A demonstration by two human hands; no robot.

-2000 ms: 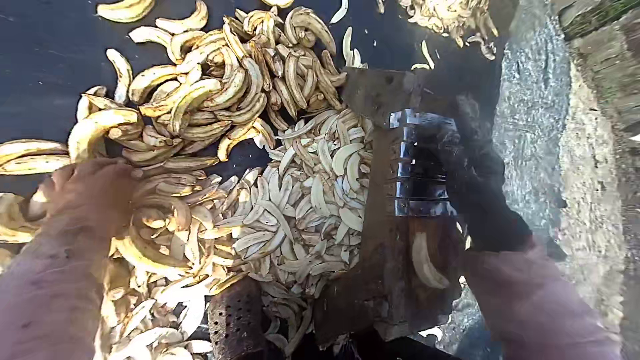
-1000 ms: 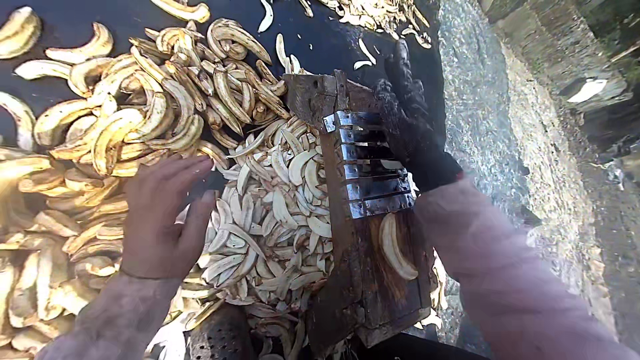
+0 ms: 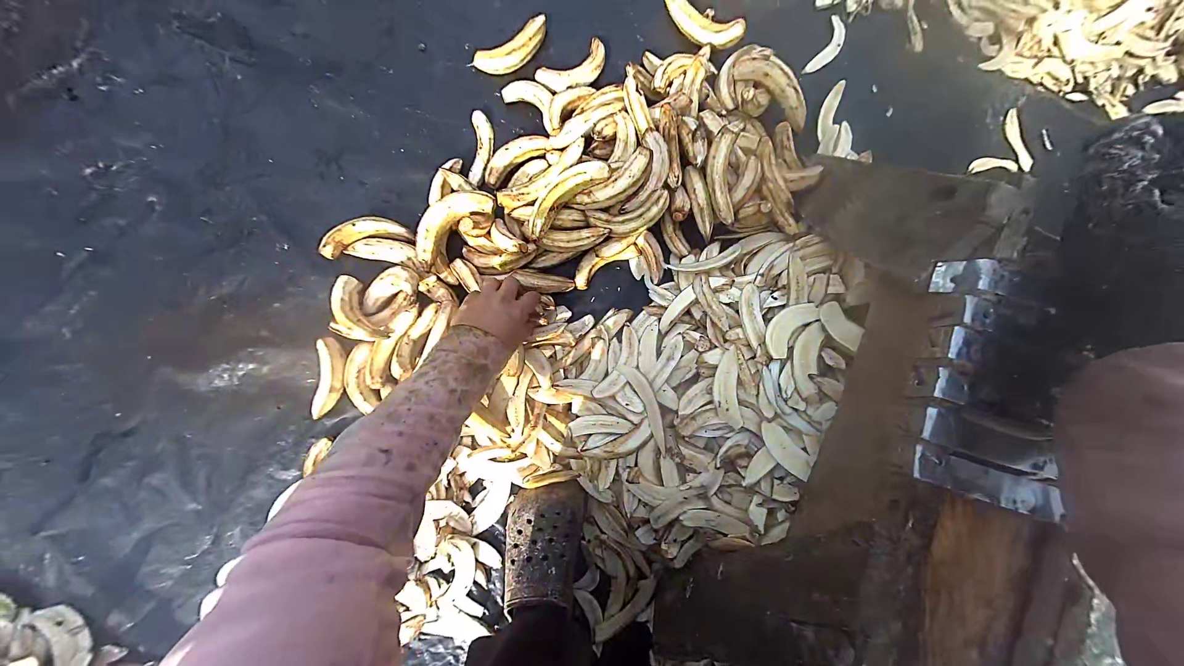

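Note:
Peeled whole bananas or plantains (image 3: 592, 185) lie heaped near the upper middle. My left hand (image 3: 499, 310), bare, reaches into the lower edge of this heap with its fingers bent; whether it grips a fruit cannot be told. To the right stands a wooden slicing board (image 3: 856, 407) with a slotted metal blade plate (image 3: 985, 388). Beside the plate, at the right edge, is my right hand (image 3: 1115, 222) in a black glove, dark and blurred, its fingers not distinguishable. Pale cut slices (image 3: 684, 398) are piled between the board and my left forearm.
A dark plastic sheet (image 3: 185, 231) spreads under the fruit. More slices (image 3: 1082, 46) lie in a heap at the top right. A perforated shoe (image 3: 546, 546) touches the slices at the bottom middle. Some pale pieces (image 3: 55, 638) show at the lower left corner.
My left hand, earlier spread beside the slices, now reaches into the whole fruit. The piece that lay on the wood below the blade plate no longer lies there. The view has shifted.

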